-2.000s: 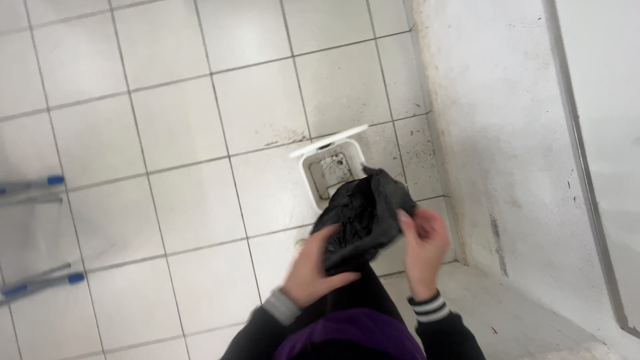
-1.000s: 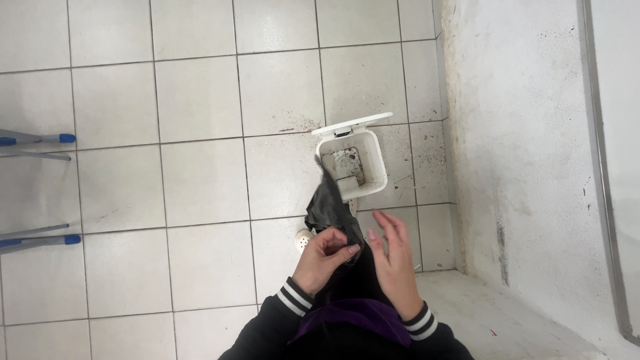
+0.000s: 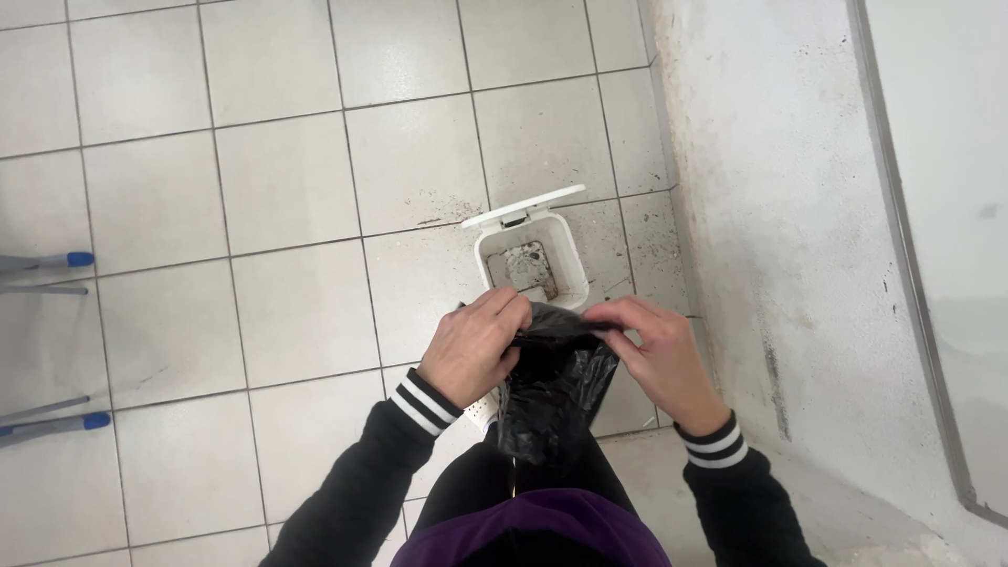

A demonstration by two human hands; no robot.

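A black plastic bag (image 3: 551,394) hangs partly opened between my hands, its mouth facing up. My left hand (image 3: 480,342) grips the rim on the left, with the fingers curled over it. My right hand (image 3: 657,354) pinches the rim on the right between thumb and fingers. Just beyond the bag stands a small white plastic bin (image 3: 573,260) on the floor, its lid (image 3: 524,206) raised at the far side. Dirt and stains show on the bin's inner bottom. The bag and my left hand hide part of its near edge.
Pale floor tiles (image 3: 283,189) bear scattered debris around the bin. A scuffed white wall (image 3: 772,220) rises at the right. Metal legs with blue end caps (image 3: 80,260) reach in from the left edge. Part of a white perforated shoe (image 3: 482,411) shows beside the bag.
My right hand, apart from the bag one second ago, now holds its rim. The bag's mouth has been spread between both hands.
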